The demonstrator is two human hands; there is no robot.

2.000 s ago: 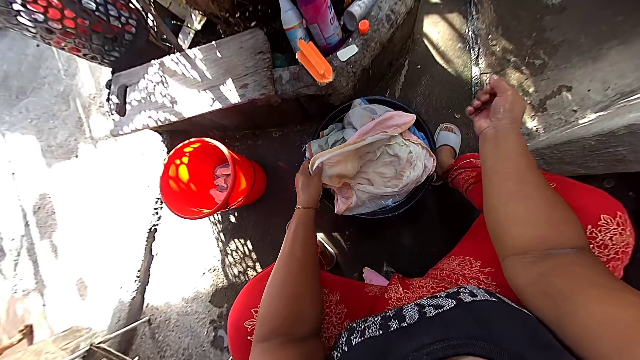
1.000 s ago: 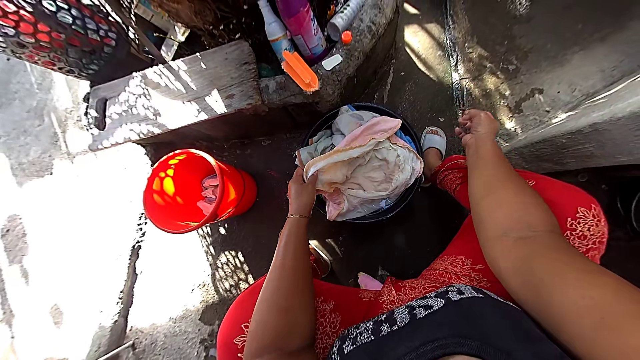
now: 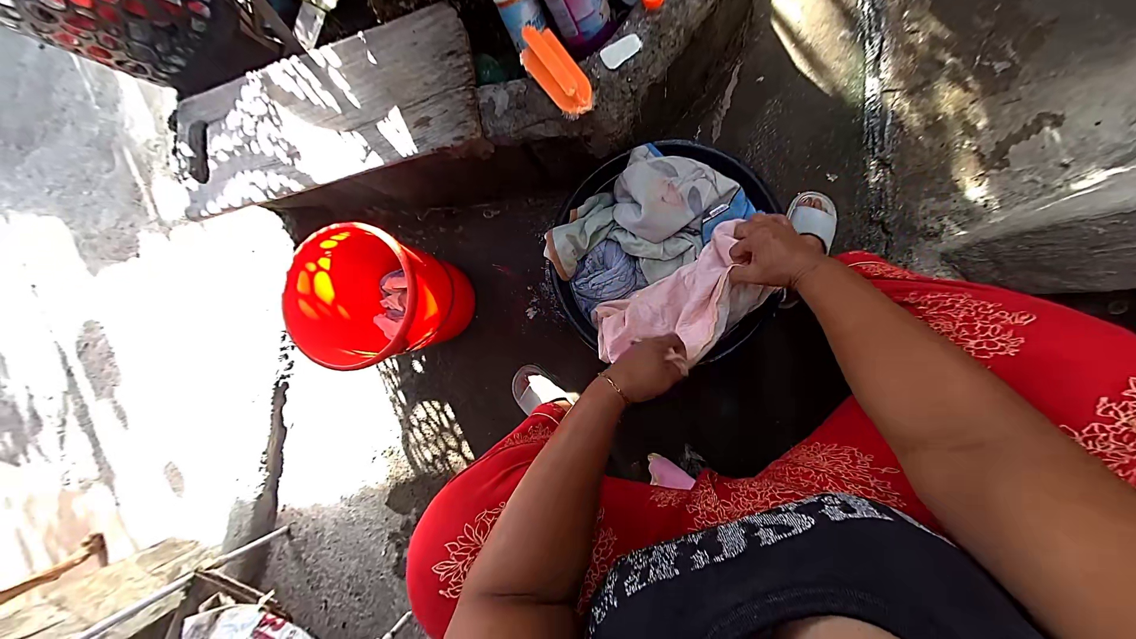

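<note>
A pink cloth (image 3: 679,300) stretches between my hands over the near side of a dark round basin (image 3: 769,197). My left hand (image 3: 652,366) grips its lower edge at the basin's near rim. At the right rim, my right hand (image 3: 770,252) has its fingers closed on another part of the same cloth. Behind it in the basin lie a pale printed cloth (image 3: 664,197), a bunched blue-grey cloth (image 3: 607,277) and a bit of blue fabric (image 3: 729,214).
A red plastic bucket (image 3: 454,306) with pink cloth inside stands left of the basin. Beyond are a wooden board (image 3: 355,98), an orange brush (image 3: 556,71) and bottles (image 3: 577,19) on a concrete ledge. A pink scrap (image 3: 669,472) lies near my legs.
My right hand has come down from the right onto the cloth. My left hand has moved to the near rim. The pink and cream cloth has shifted nearer, uncovering the other clothes.
</note>
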